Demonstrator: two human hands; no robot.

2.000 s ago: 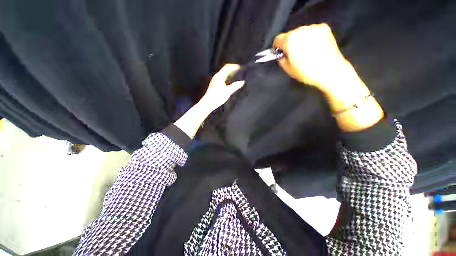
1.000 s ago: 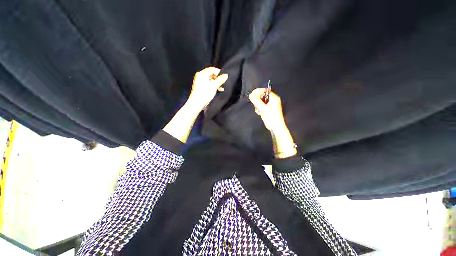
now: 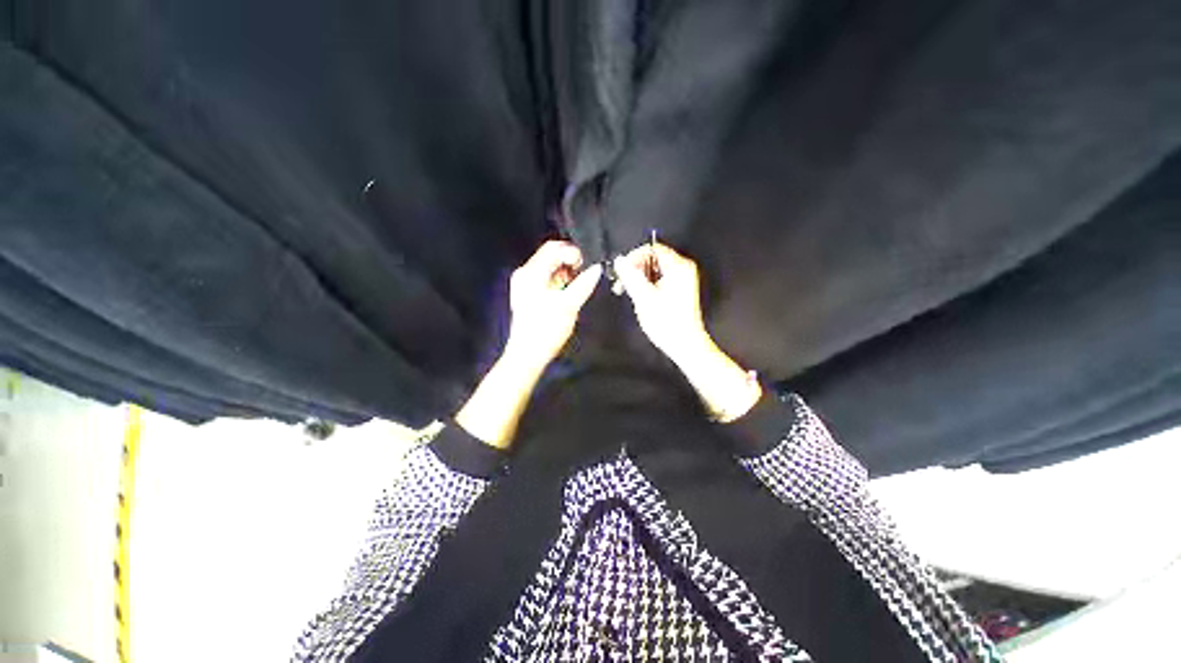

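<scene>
Dark coats of heavy cloth fill the upper picture and hang side by side. A folded, wavy cloth edge runs down the middle. My left hand pinches the lower end of this edge between thumb and fingers. My right hand is close beside it, its thumb and finger at the same cloth end. The thin tip of the thread snips sticks up from my right hand; the rest is hidden in the fingers.
Pale floor shows at the lower left with a yellow-and-black tape strip. A small dark object lies near the coats' lower edge. A dark item with a pale rim is at the lower right. A pale speck is on the left cloth.
My right hand came down from the upper right, where the snips showed open, and is now beside my left hand. My left hand has moved slightly down. The cloth edge is drawn between both hands.
</scene>
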